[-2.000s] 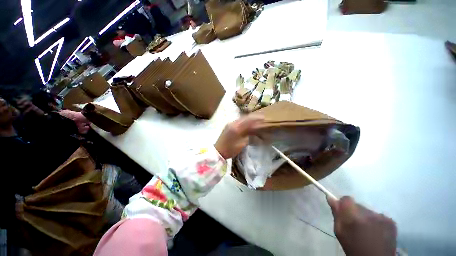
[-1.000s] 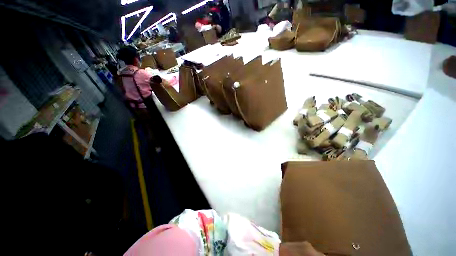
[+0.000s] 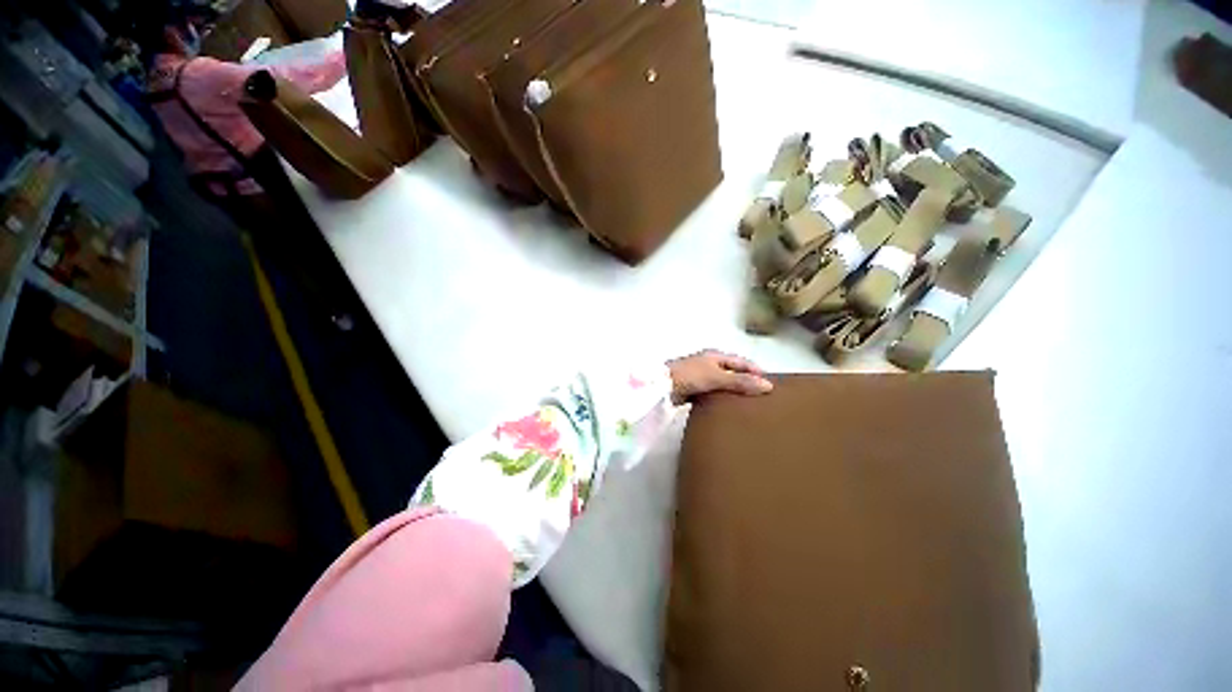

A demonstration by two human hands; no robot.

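Observation:
A brown handbag [image 3: 844,527] lies on the white table at the lower right, its broad face up. A small gold stud [image 3: 858,675] shows on that face near the picture's bottom edge, which cuts the bag off. My left hand [image 3: 720,375] grips the bag's upper left corner, its fingers together along the edge and the thumb hidden. A flowered oversleeve covers my left forearm. My right hand is not in view.
Khaki strap bundles with white bands [image 3: 878,243] lie heaped beyond the bag. A row of upright brown bags [image 3: 628,135] stands at upper left. A person in pink [image 3: 210,108] is at the table's far left edge. Shelving and a cardboard box [image 3: 203,460] stand left of the aisle.
The bag was open towards me, showing white filling; now its broad face shows. The thin stick and my right hand have left view. The camera has turned, and my left hand is at the bag's corner.

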